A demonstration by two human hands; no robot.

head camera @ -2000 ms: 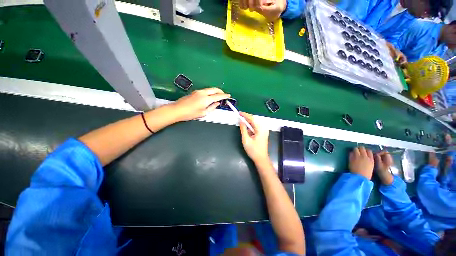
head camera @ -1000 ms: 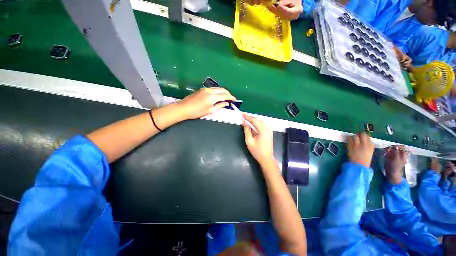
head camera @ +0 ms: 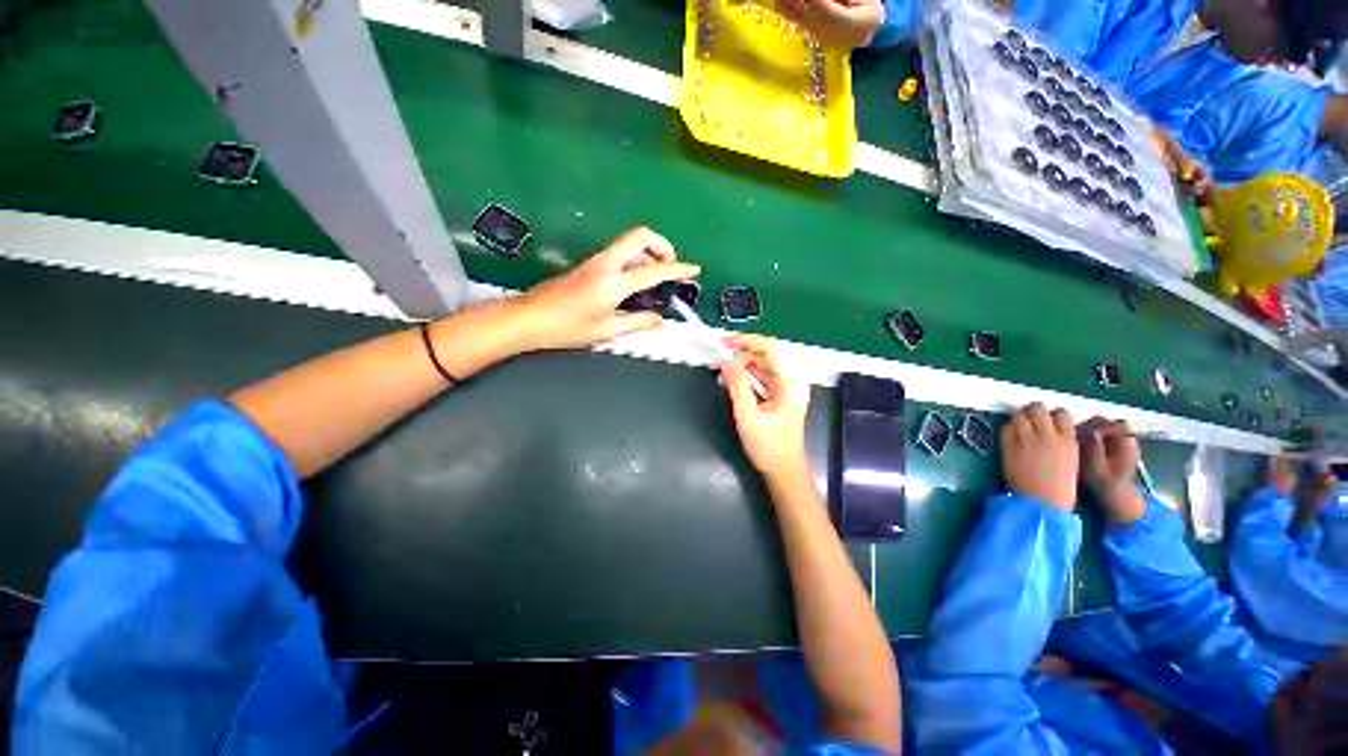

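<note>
My left hand [head camera: 603,300] holds a small dark watch-type housing [head camera: 651,299] above the white rail at the belt's near edge, its fingers covering part of it. My right hand [head camera: 766,402] grips a thin white stick [head camera: 688,315] whose tip reaches the housing; the exact contact is too small to make out. Another housing [head camera: 739,304] lies on the green belt just right of my left hand. More housings lie spaced along the belt, one [head camera: 501,228] beyond my left wrist.
A black phone-like slab [head camera: 872,458] lies right of my right hand, with two housings [head camera: 934,433] beside it. A grey post [head camera: 333,163] rises beyond my left forearm. A yellow tray [head camera: 769,89] and blister tray [head camera: 1050,133] stand across the belt. A neighbour's hands [head camera: 1041,455] work at right.
The housings on the belt have moved to the right. One now shows right of my left hand. My hands stay in nearly the same place with the housing and stick. The neighbour's hands have shifted.
</note>
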